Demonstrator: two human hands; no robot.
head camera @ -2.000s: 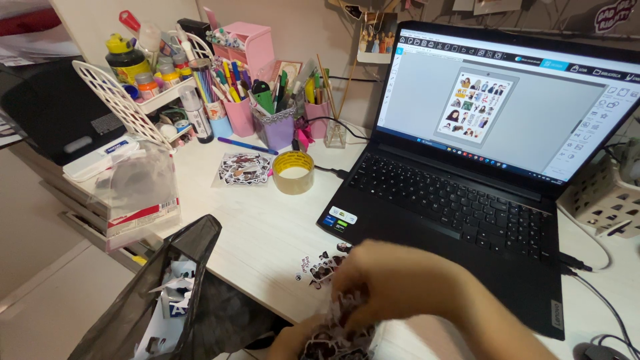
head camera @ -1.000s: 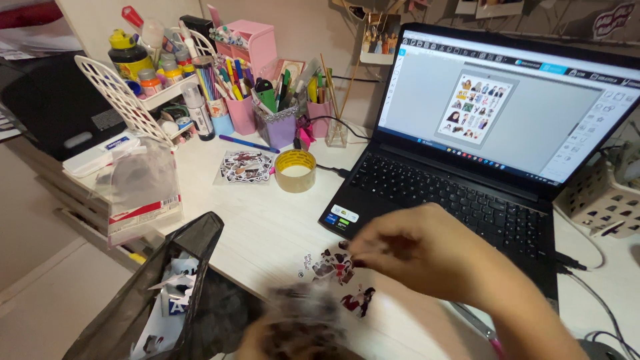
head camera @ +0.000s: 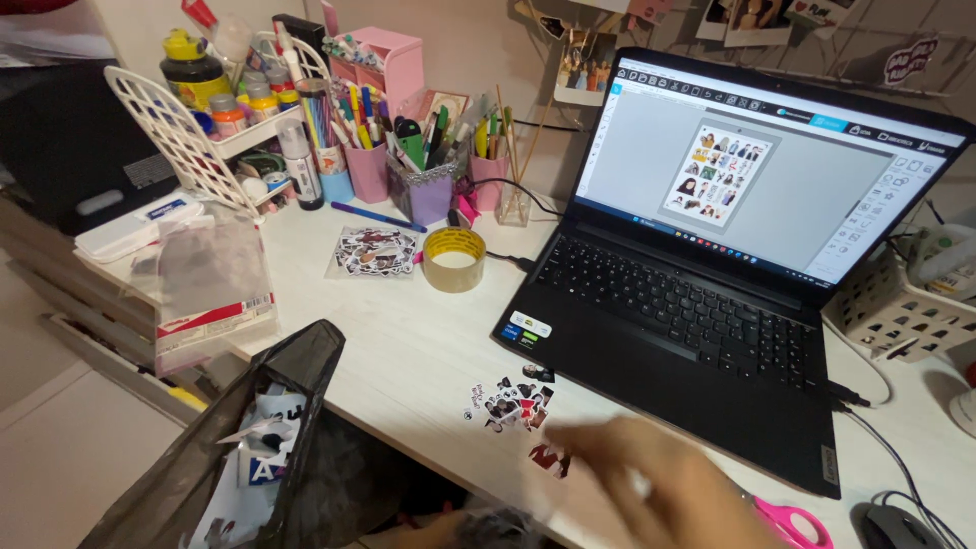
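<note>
My right hand (head camera: 648,480) is blurred over the front of the desk, its fingertips beside a dark red sticker (head camera: 550,460); whether it holds anything does not show. Just behind lies a loose pile of cut-out stickers (head camera: 518,404). At the bottom edge my left hand (head camera: 435,530) is partly out of view, shut on a clear bag of stickers (head camera: 499,528), also blurred. A flat clear packet of stickers (head camera: 375,252) rests beside a roll of packing tape (head camera: 454,259). Pink-handled scissors (head camera: 793,522) lie partly behind the right hand.
An open black laptop (head camera: 671,381) fills the right side, with a mouse (head camera: 900,526) and cables near it. A black plastic bag (head camera: 305,435) with paper scraps hangs at the desk's front left. Pen cups (head camera: 423,194) and a white rack (head camera: 183,145) stand behind.
The right hand has left the bag of stickers and moved right, uncovering the loose pile and the dark red sticker. The left hand and bag have moved lower in view.
</note>
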